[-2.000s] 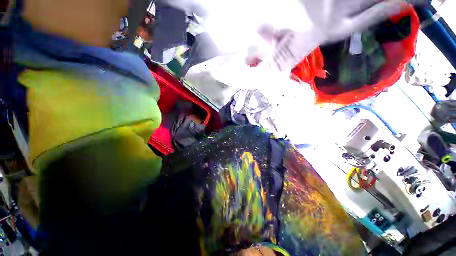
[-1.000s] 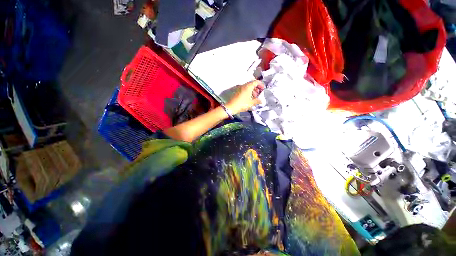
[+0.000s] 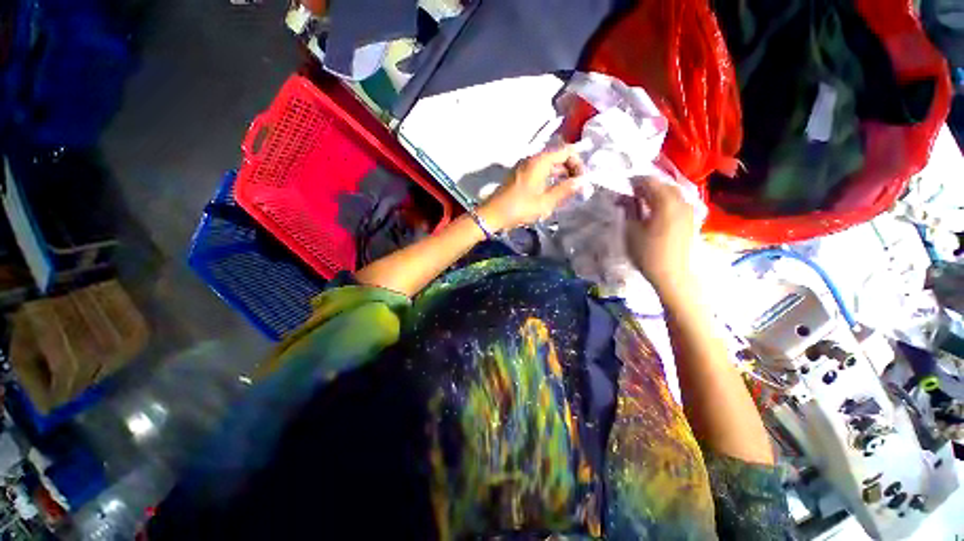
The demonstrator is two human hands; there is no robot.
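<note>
A bunch of crumpled white pieces [image 3: 608, 137] lies on the white table in front of me, beside the red plastic bag. My left hand [image 3: 537, 190] is at its left edge, with thumb and fingertips closed on a white piece. My right hand [image 3: 663, 222] is on its right side, fingers bent into the white pieces; the fingertips are partly hidden. The red bag [image 3: 729, 169] is wide open, with dark green cloth [image 3: 782, 116] and a small white tag inside.
A red perforated basket [image 3: 307, 180] with dark cloth inside stands left of my lap, over a blue basket [image 3: 248, 269]. Grey fabric panels [image 3: 507, 42] lie at the far side. The white sewing machine [image 3: 846, 407] is at the right.
My right hand has come in from the right onto the white pieces. My left hand was first out of view, then on the pieces, and is now slightly further right. The view has steadied.
</note>
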